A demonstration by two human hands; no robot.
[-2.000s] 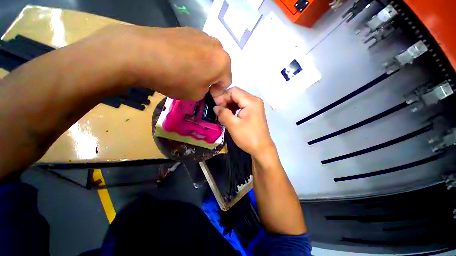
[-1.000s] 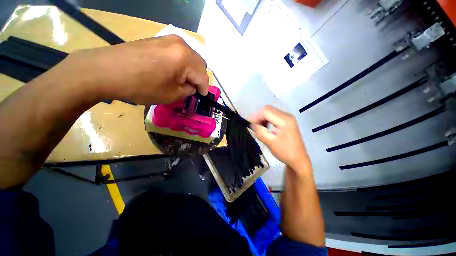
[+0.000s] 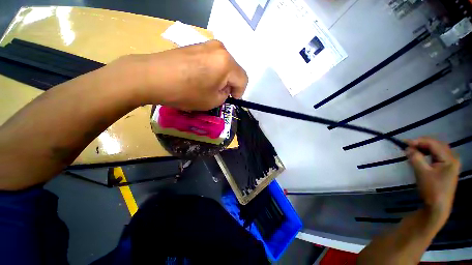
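A long thin black strip (image 3: 321, 120) stretches between my two hands, bending slightly down to the right. My left hand (image 3: 199, 77) pinches its left end just above the pink fixture (image 3: 191, 123). My right hand (image 3: 432, 163) pinches its other end at the far right, in front of the machine panel. The fixture sits on a dark round stand (image 3: 189, 148); its top recess is mostly hidden by my left hand.
Flat strip bundles (image 3: 46, 64) and a white paper (image 3: 186, 34) lie on the tan table (image 3: 124, 129). The strip tray (image 3: 239, 192) and blue bin (image 3: 290, 217) stand below the fixture. Several black strips hang from silver clips (image 3: 458, 33) at the right.
My right hand has moved far to the right, drawing the black strip out from the fixture. My left hand has shifted slightly right. The view has turned a little.
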